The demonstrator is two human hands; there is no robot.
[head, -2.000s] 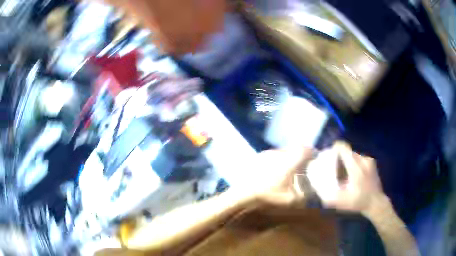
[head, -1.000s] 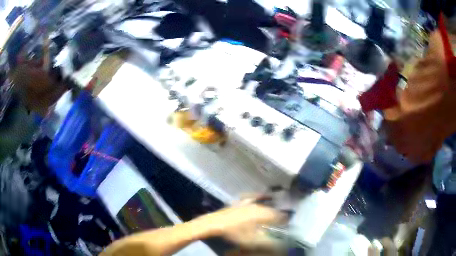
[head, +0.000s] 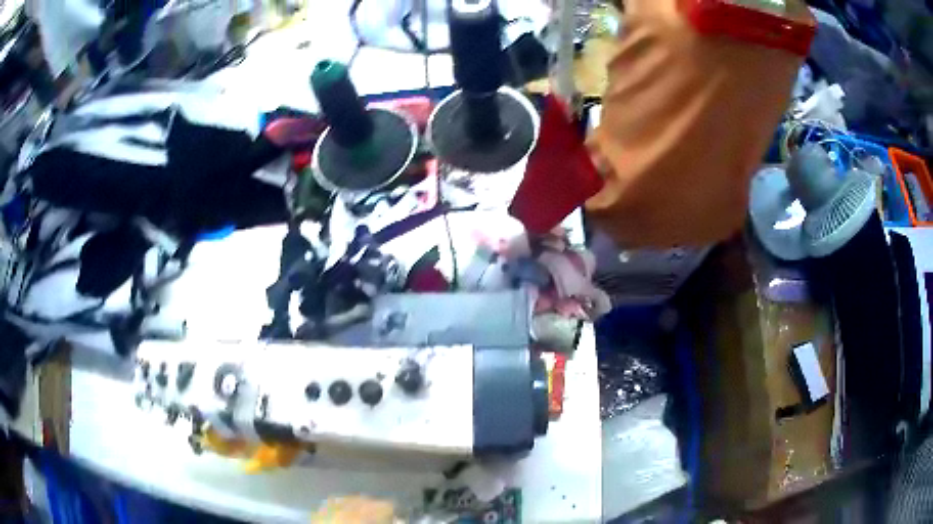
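The white industrial sewing machine point(head: 430, 389) lies across the table in front of me, with dark knobs and a grey end on the right. Yellow-orange fluffy cloth point(head: 256, 450) hangs at its left part. A blurred, skin-coloured part of my left hand point(head: 353, 511) shows at the bottom edge, below the machine. It is cut off, so its fingers and anything in it are hidden. My right hand is out of the picture. A small dark green patterned thing point(head: 476, 501) lies at the bottom, right of the hand.
Two thread cones, one dark green point(head: 343, 107) and one black point(head: 479, 61), stand behind the machine. Black-and-white fabric point(head: 133, 154) is heaped at the left. A person in orange-brown clothing point(head: 675, 133) is at the back. A fan point(head: 818, 210) and cardboard box point(head: 793, 430) are right.
The view has swung round, and the machine now lies nearly level across the picture. My left forearm has dropped out below, leaving only a small part of the hand.
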